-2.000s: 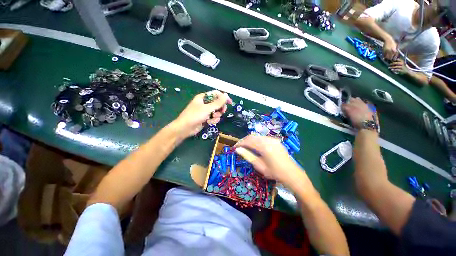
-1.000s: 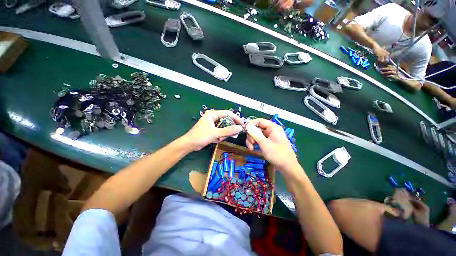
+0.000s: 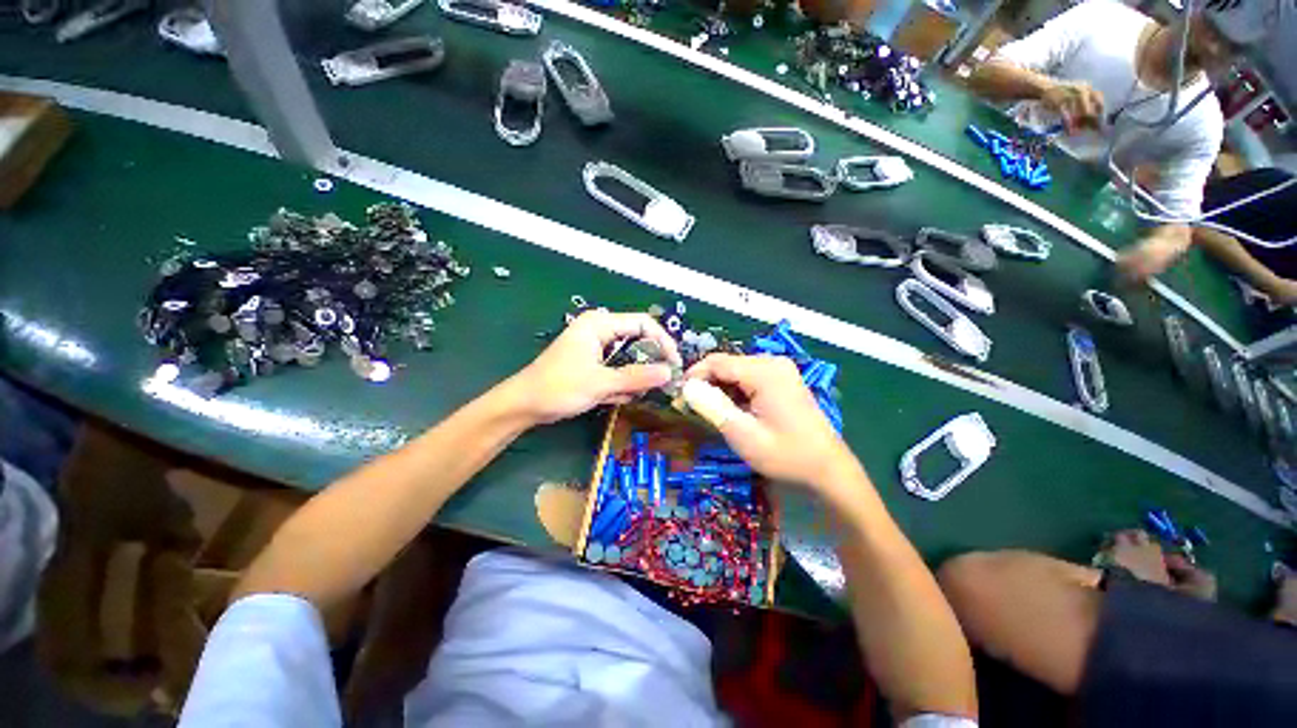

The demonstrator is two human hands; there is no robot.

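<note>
My left hand is closed around a small bunch of silvery metal pieces, above the far edge of the parts box. My right hand meets it, thumb and fingertips pinched together at the left fingertips; whatever small part is between them is too small to tell. The box holds blue cylinders, grey-blue discs and red wires. More blue cylinders and small pale pieces lie behind my hands, partly hidden by them.
A mixed parts pile lies left of my hands. Grey and whitish housings are scattered on the middle strip; one housing lies at right. A metal post stands at upper left. Other workers' arms are at right; a person sits across.
My right hand has come from the box up to my left fingertips. The housings on the middle strip have shifted right. The neighbour's arm has drawn back from the strip.
</note>
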